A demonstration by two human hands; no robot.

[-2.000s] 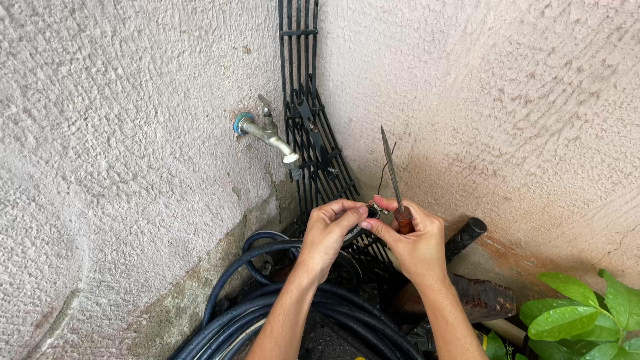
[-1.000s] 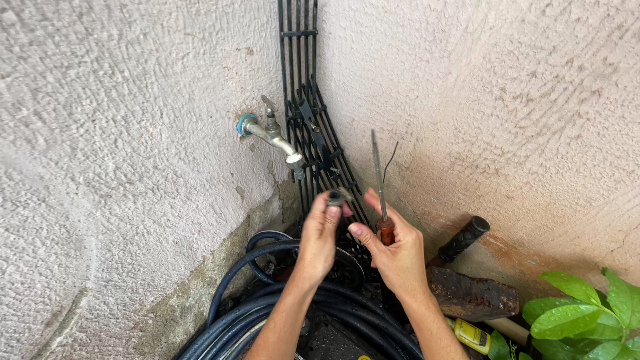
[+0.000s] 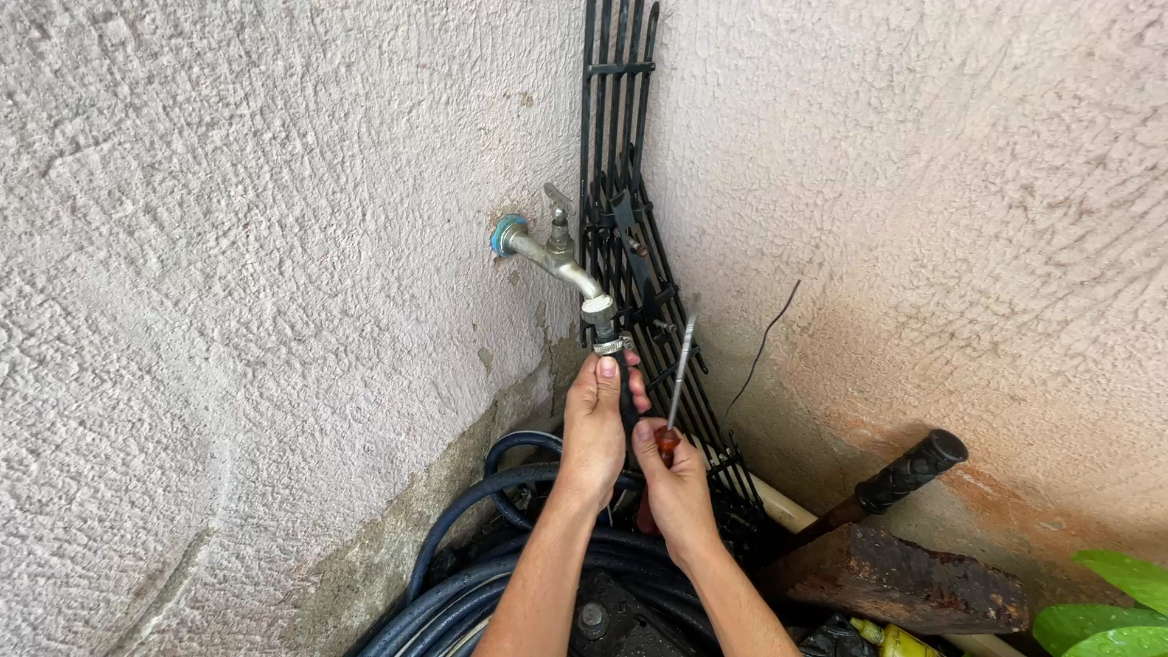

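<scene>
A metal wall tap [image 3: 552, 260] has white thread tape at its spout and a hose connector [image 3: 599, 315] just below it. My left hand [image 3: 598, 420] grips the black hose [image 3: 628, 392] under a metal hose clamp [image 3: 610, 346], thumb in front. My right hand [image 3: 673, 479] holds a screwdriver [image 3: 680, 374] by its orange-red handle, blade pointing up, with its fingertips beside the hose. Whether the right fingers also grip the hose cannot be told. Whether the connector is threaded onto the spout cannot be told either.
Black slatted grating [image 3: 620, 119] stands in the wall corner behind the tap. Coiled dark hose [image 3: 447, 529] lies below. To the right are a black-handled tool [image 3: 912, 470], a rough brown block [image 3: 922, 579], a yellow object [image 3: 903, 641] and green leaves [image 3: 1109, 616]. A thin wire [image 3: 765, 342] sticks up.
The hose end with its connector, held away from the tap before, is now at the spout. My left hand has moved up to the tap. The screwdriver stays in my right hand.
</scene>
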